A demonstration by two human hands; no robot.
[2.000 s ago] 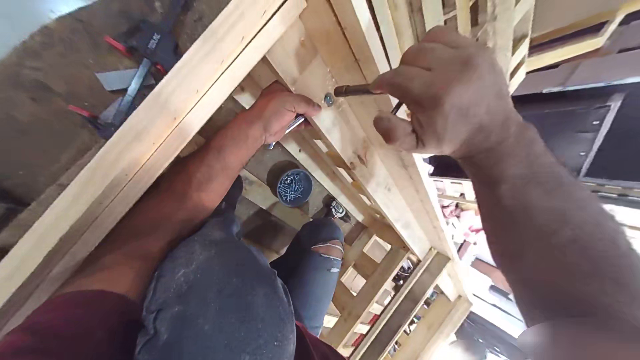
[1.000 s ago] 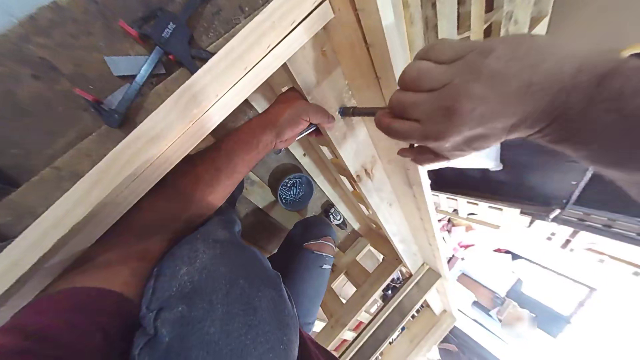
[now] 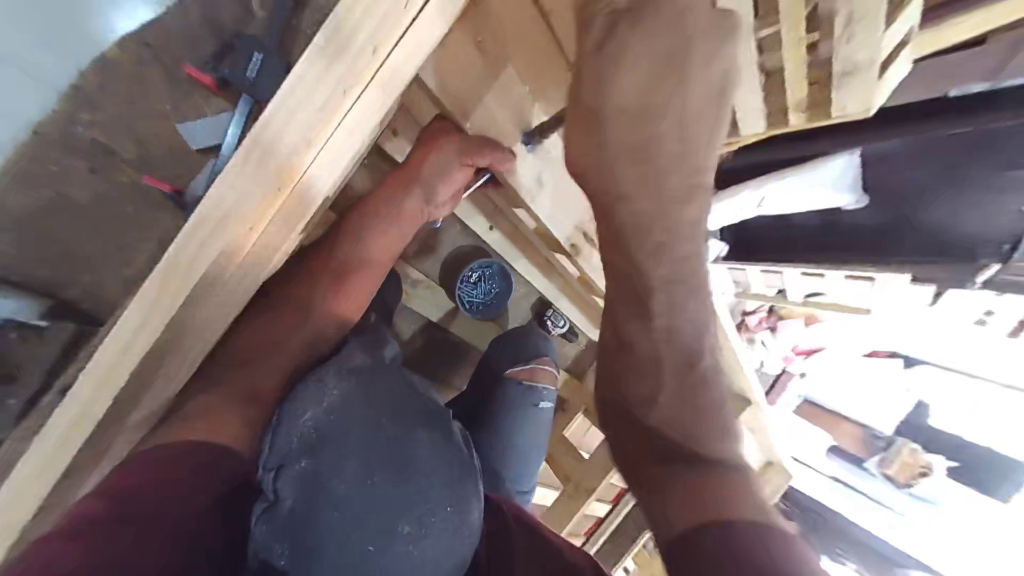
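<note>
My left hand [image 3: 452, 170] is closed around a slim metal wrench [image 3: 478, 185] below the edge of a pale wooden board [image 3: 512, 104]. Against that board's face stands a dark metal tool [image 3: 547, 128], perhaps a socket driver, its tip on a small fastener [image 3: 528, 144]. My right hand [image 3: 652, 48] is at the tool's far end, at the top of the view; its fingers are mostly hidden behind the back of the hand, and the forearm covers part of the board.
A round tub of screws [image 3: 484, 289] stands below the board, with a dark object [image 3: 554, 320] beside it. Long wooden beams [image 3: 264, 192] cross the left side. Beyond them lies a bar clamp [image 3: 240, 120] with red parts. Slatted wooden frames [image 3: 832, 64] stand at upper right.
My right hand has swung from the right side of the tool up to the top of the view, its forearm now upright across the board. The left hand remains at the board's edge with the wrench.
</note>
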